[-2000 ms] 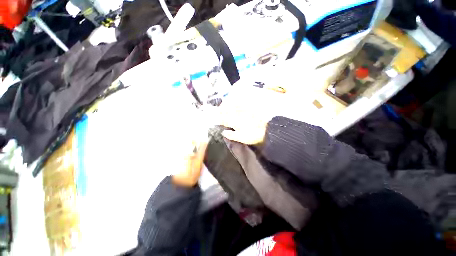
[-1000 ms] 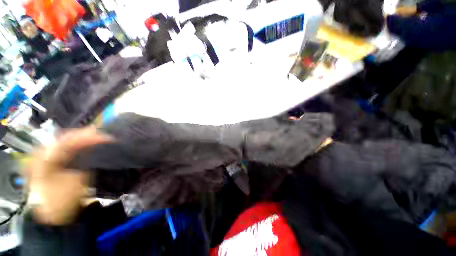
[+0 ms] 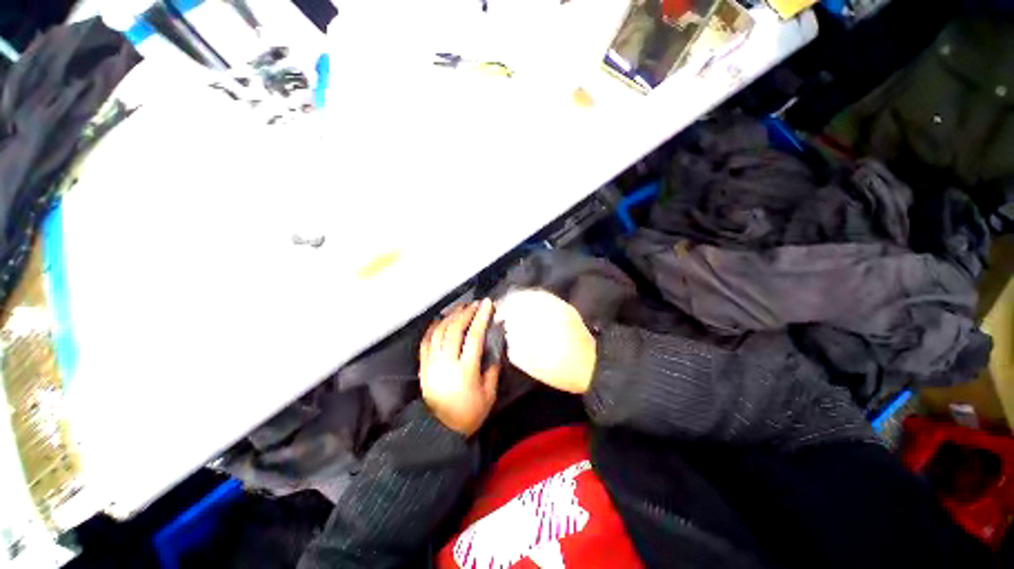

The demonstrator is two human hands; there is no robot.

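Note:
A dark grey garment lies over my lap along the front edge of the white table. My left hand is on the cloth with its fingers closed on a fold. My right hand is right beside it, overexposed, and meets the left at the same fold. Its fingertips are hard to see. The needle area of the sewing machine shows at the upper left. Thread snips with a yellow handle lie on the table.
A garment heap lies to the right below the table edge. Dark cloth lies at the upper left. A dark glossy rectangle is at the table's far right. Brown tape covers the left table end. A red item is at lower right.
The garment went from the machine to the lap. My left hand moved from the far left to the middle, beside my right hand. The view has tilted down, so more lap and table show.

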